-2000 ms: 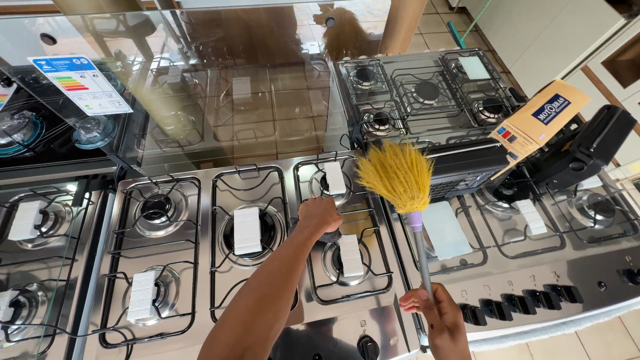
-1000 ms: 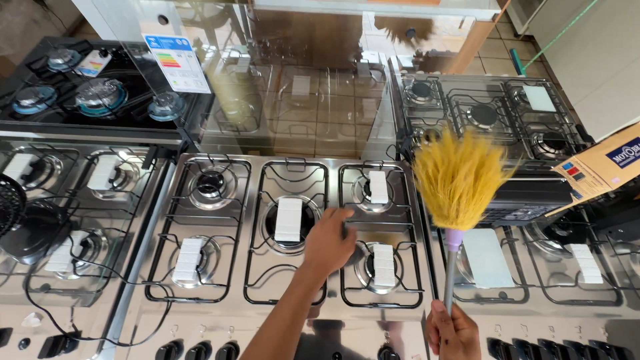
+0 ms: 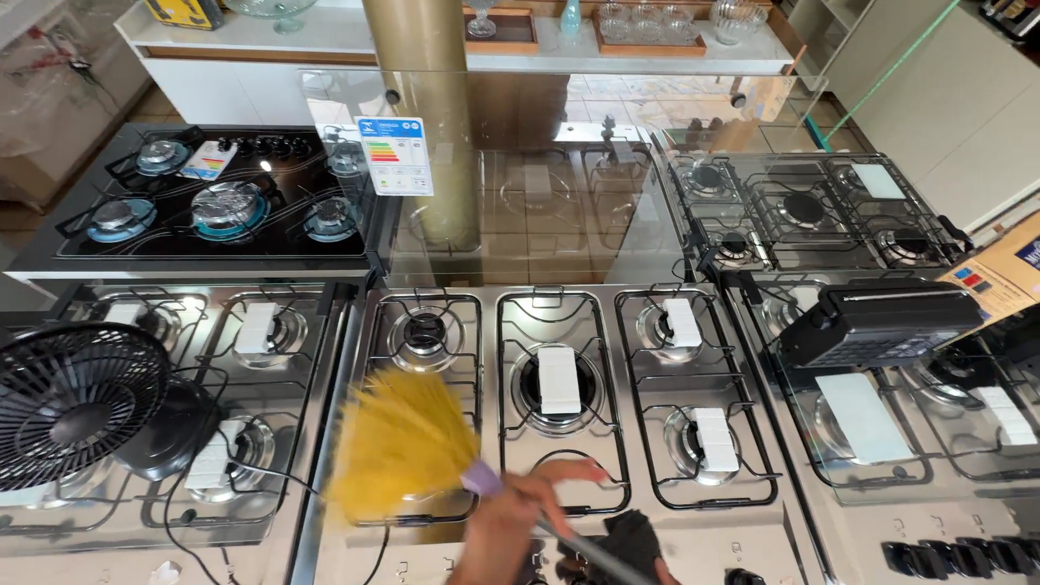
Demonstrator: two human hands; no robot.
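Observation:
My left hand (image 3: 520, 508), blurred, is closed on the neck of a duster with yellow bristles (image 3: 402, 443) and a lilac collar (image 3: 481, 478). Its bristles are over the left front burner of the middle stainless steel gas stove (image 3: 561, 296). The grey handle (image 3: 597, 556) slants down to the right. Of my right hand (image 3: 665, 574) only a small part shows at the bottom edge, by the handle's lower end and a dark cloth (image 3: 634, 540); its grip is hidden. White blocks stand on several burners, one on the centre burner (image 3: 559, 380).
A black fan (image 3: 81, 418) with a loose cable rests on the left stove. Behind stands a black glass cooktop (image 3: 280, 203). The glass lid (image 3: 536, 211) is raised and bears an energy label (image 3: 395, 156). A black radio (image 3: 881, 321) and a carton (image 3: 1003, 268) are at right.
The duster has swung from the right side to the left front of the middle stove. My left hand has left the right burners and closed on the duster's neck. The view has shifted.

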